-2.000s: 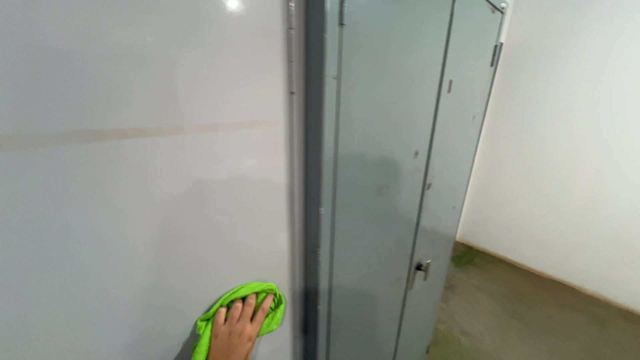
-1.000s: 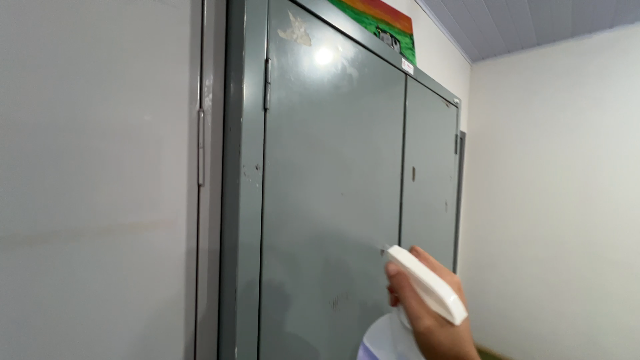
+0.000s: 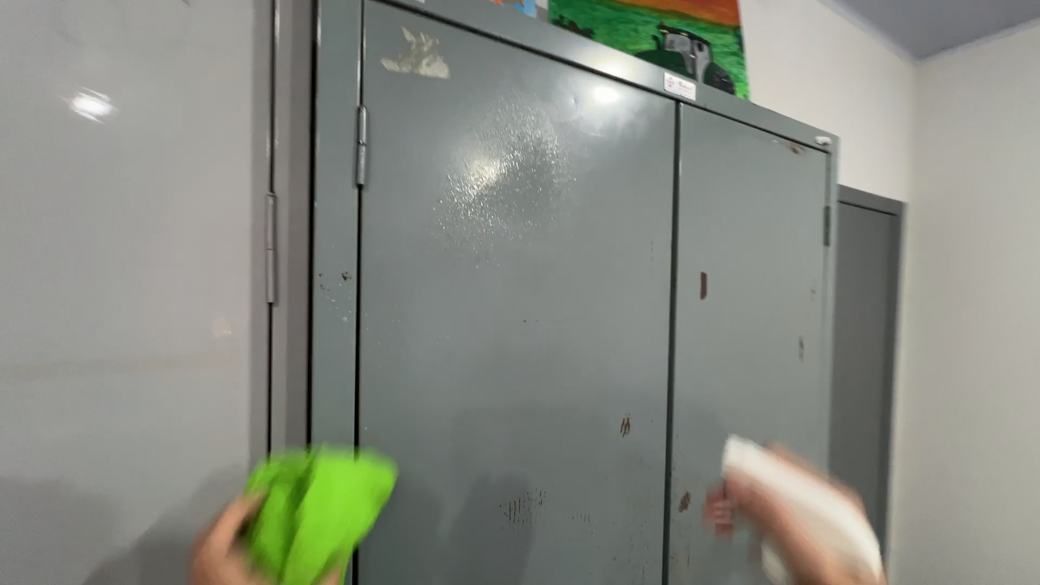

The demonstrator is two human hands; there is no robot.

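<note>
A bright green cloth [image 3: 325, 512] is bunched in my left hand [image 3: 223, 544], low and left of centre, in front of the left edge of a grey metal cabinet [image 3: 520, 341]. My right hand [image 3: 780, 520], blurred, grips a spray bottle by its white trigger head [image 3: 804, 496] at the lower right; the bottle's body is mostly out of view. Wet droplets [image 3: 512, 171] glisten on the upper part of the cabinet's left door. Torn sticker residue [image 3: 416, 55] and several rust-brown marks show on the doors.
A light grey metal door panel [image 3: 130, 268] with a hinge stands close on the left. A painted picture [image 3: 658, 36] rises above the cabinet top. Beyond the cabinet are a dark grey door [image 3: 865, 325] and a pale wall [image 3: 967, 325].
Droplets now cover the upper left cabinet door, which showed none one second ago. My left hand with the green cloth has come back into view. The view has swung right and up since two seconds ago.
</note>
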